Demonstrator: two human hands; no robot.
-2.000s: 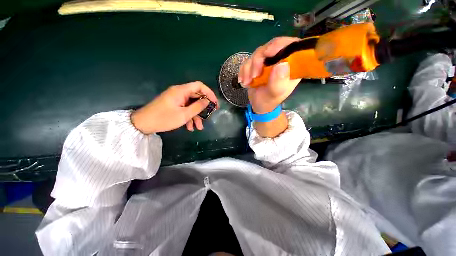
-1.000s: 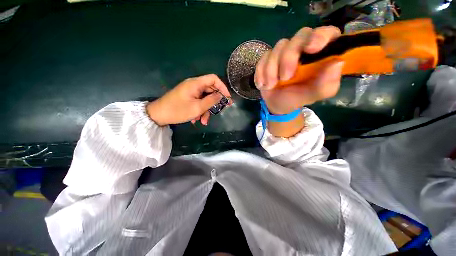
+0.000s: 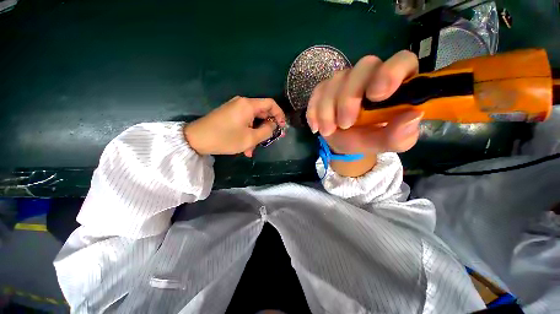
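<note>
A small dark and silvery unit (image 3: 272, 136) is pinched in the fingertips of my left hand (image 3: 236, 127), above the green bench. My right hand (image 3: 365, 107) is wrapped around the orange and black electric screwdriver (image 3: 513, 86), which lies roughly level. The driver's dark front end points left at the unit, close to it; I cannot tell if they touch. A round dish (image 3: 313, 72) of glittering small pieces sits behind the driver's front end, partly hidden by my right fingers. No single screw can be made out.
The green bench (image 3: 123, 67) spans the view. A grey mesh-like disc in clear plastic (image 3: 457, 46) lies at the back right, beside a black block (image 3: 428, 46). A black cable (image 3: 500, 168) runs at the right, over a person in a white smock (image 3: 485, 208).
My right hand and the screwdriver have come down, and the driver's front end is now beside the unit. My left hand still holds the unit. The whole view has shifted somewhat.
</note>
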